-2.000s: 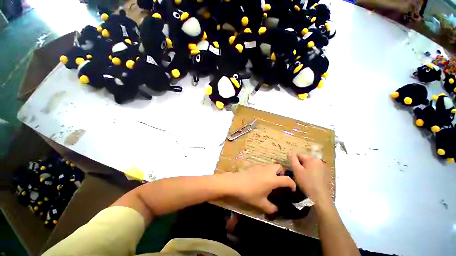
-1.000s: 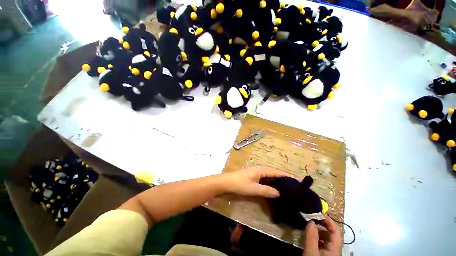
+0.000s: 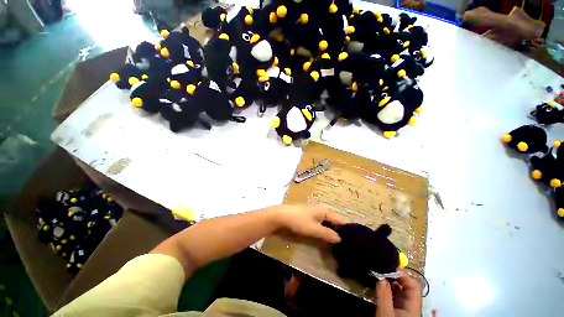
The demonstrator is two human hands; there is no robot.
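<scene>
A black plush penguin [image 3: 366, 249] lies on its side on the cardboard work board [image 3: 371, 170], a yellow tip at its right end. My left hand [image 3: 311, 221] holds its left end, fingers partly behind it. My right hand [image 3: 399, 296] pinches at its lower right end beside a small white patch [image 3: 386, 275]; the hand is partly cut off by the bottom edge. A dark thread [image 3: 425, 282] loops out to the right of my right hand. No needle can be made out. Silver thread snips [image 3: 312, 171] lie at the board's top left.
A large pile of penguins [image 3: 297, 62] covers the far side of the white table [image 3: 488, 186]. Several more penguins [image 3: 547, 167] lie at the right edge. An open carton [image 3: 93, 260] holding penguins stands at lower left. Another person's hands [image 3: 510, 26] show at top right.
My hands came apart from their bunched position over the toy, and the penguin now lies stretched between them. Over the last second the hands barely moved; the thread loop at right became smaller.
</scene>
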